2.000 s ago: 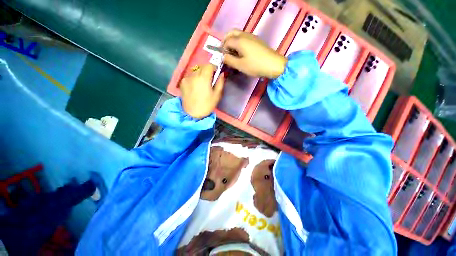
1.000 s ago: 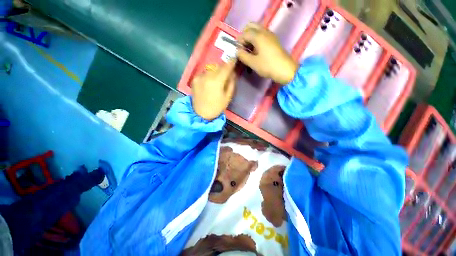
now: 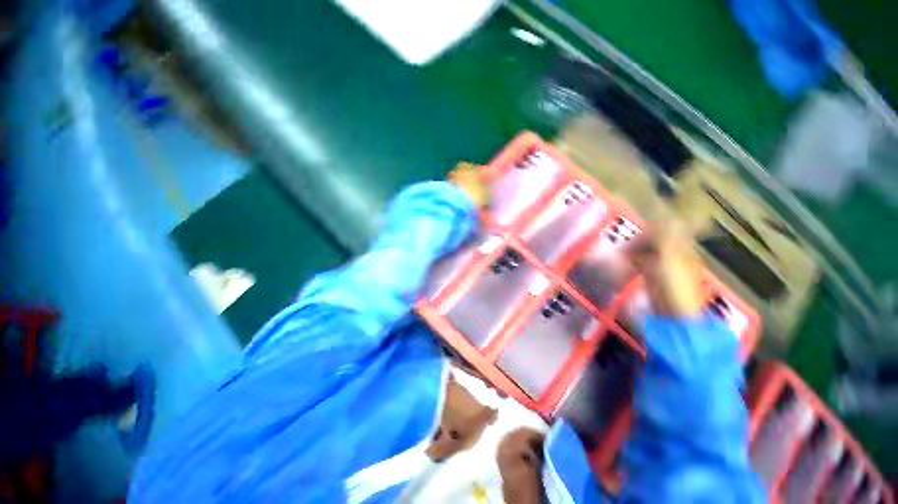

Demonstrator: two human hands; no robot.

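The coral-red tray (image 3: 509,372) lies in front of me with pinkish phone back covers in its pockets, black camera circles at their upper ends. My left hand (image 3: 469,183) is small and blurred at the tray's upper left corner; I cannot tell whether it grips the rim. My right hand (image 3: 673,271) is blurred over the covers on the tray's right side; its fingers and anything in them cannot be made out. A small white piece (image 3: 538,284) lies between two covers. A phone back cover (image 3: 543,343) lies in the near row.
A second red tray (image 3: 771,385) with covers is at the lower right. Brown board (image 3: 802,295) with dark strips lies beyond the tray. A white sheet (image 3: 421,22) is at the top, crumpled white tissue (image 3: 222,285) at the left. A blue sleeve shows at the top right.
The view has shifted and blurred. My left hand has moved from the tray's left pocket to its far corner. My right hand has moved right over the tray. The thin tool no longer shows.
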